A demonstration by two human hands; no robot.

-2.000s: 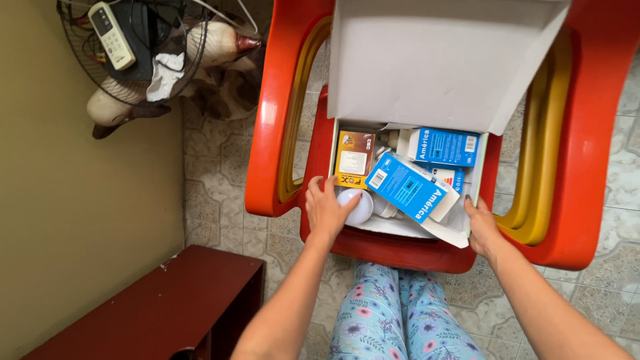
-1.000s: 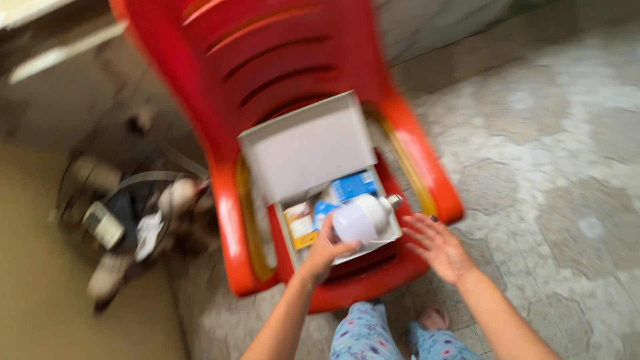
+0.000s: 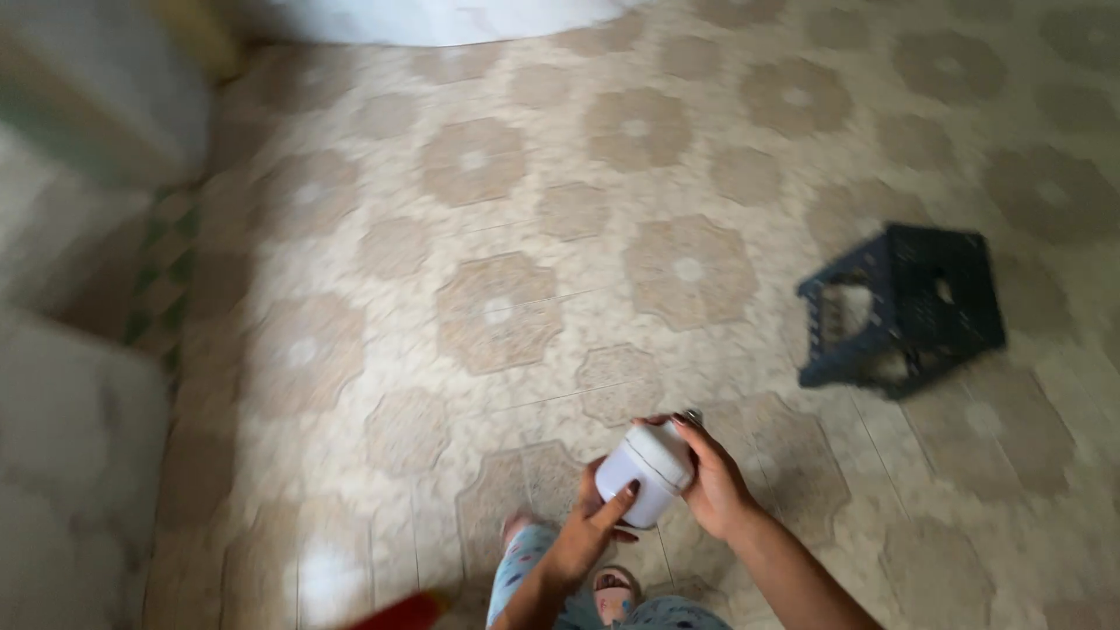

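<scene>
A white LED bulb (image 3: 643,472) with a metal screw base (image 3: 691,416) is held in front of me, low in the view and over the floor. My left hand (image 3: 595,521) grips its rounded white end, the thumb lying across the side. My right hand (image 3: 717,477) holds the bulb around its neck, near the screw base, which points up and to the right.
A dark folding step stool (image 3: 945,297) stands on the patterned tile floor (image 3: 499,306) at the right. Light marbled walls (image 3: 79,455) line the left side. Part of a red object (image 3: 402,612) shows at the bottom edge. My sandalled foot (image 3: 615,595) is below.
The view has swung from the red chair and its open box to the floor and stool. The bulb, over the box one second ago, is away from it, and my right hand has closed on it.
</scene>
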